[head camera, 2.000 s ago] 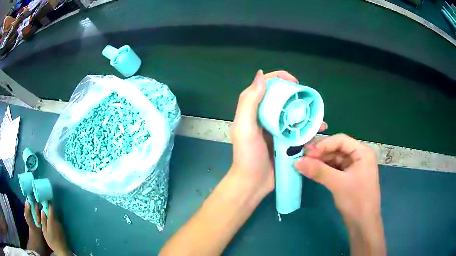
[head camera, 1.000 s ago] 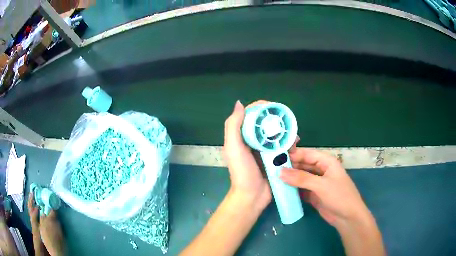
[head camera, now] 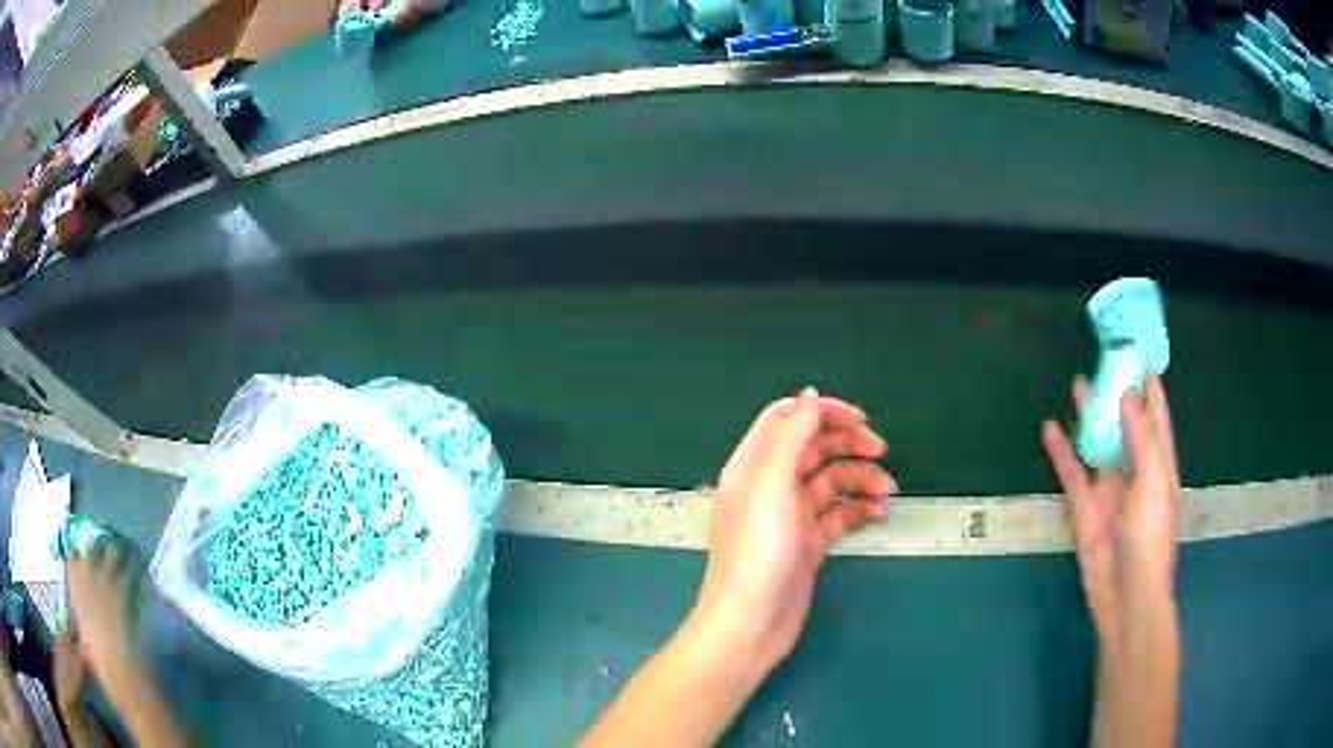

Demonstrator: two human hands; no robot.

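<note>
A turquoise handheld fan is over the green conveyor belt at the right, its round head pointing away and slightly blurred. My right hand has its fingers around the lower handle, which partly hides it. My left hand is empty, with fingers apart and slightly curled, above the pale belt edge rail. A clear bag full of tiny turquoise parts stands open on the near bench at the left.
The conveyor belt runs across the view. Another person's hands hold a turquoise piece at the lower left, near white paper. Several fan pieces and a blue item lie on the far bench. A metal post stands upper left.
My left hand has let go of the fan. My right hand has moved right and away with it. The fan piece lying on the belt behind the bag is gone from view. More far bench shows.
</note>
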